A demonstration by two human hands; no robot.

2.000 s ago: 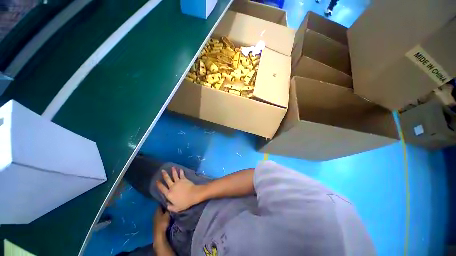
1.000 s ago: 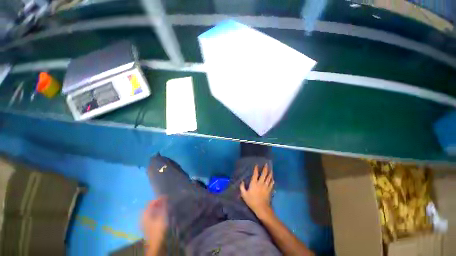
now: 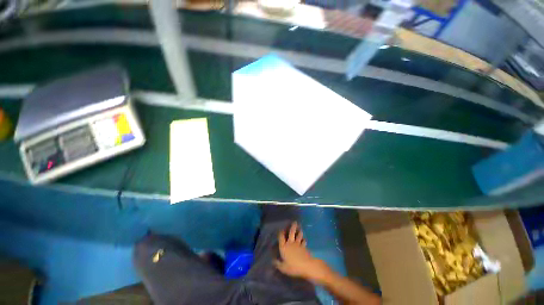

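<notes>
A white retail box [image 3: 292, 125] with a pale blue end stands on the green bench in front of me. A pale yellow sticker sheet [image 3: 191, 159] lies to its left near the bench's front edge. The digital scale [image 3: 80, 125] sits further left, its grey plate bare. My right hand [image 3: 293, 251] rests on my thigh below the bench, fingers apart, holding nothing and touching none of these things. My left hand is not in the picture.
An open carton [image 3: 391, 259] with gold-yellow pieces [image 3: 450, 247] stands on the floor at the right. A blue box [image 3: 510, 167] is at the bench's right end. A blue stool [image 3: 238, 263] shows between my legs. An orange object [image 3: 5, 124] is cut off at the left edge.
The view has swung from the right side to the bench front, then slightly further. My left hand, blurred at lower left one second ago, has left the picture. My right hand stays on my thigh.
</notes>
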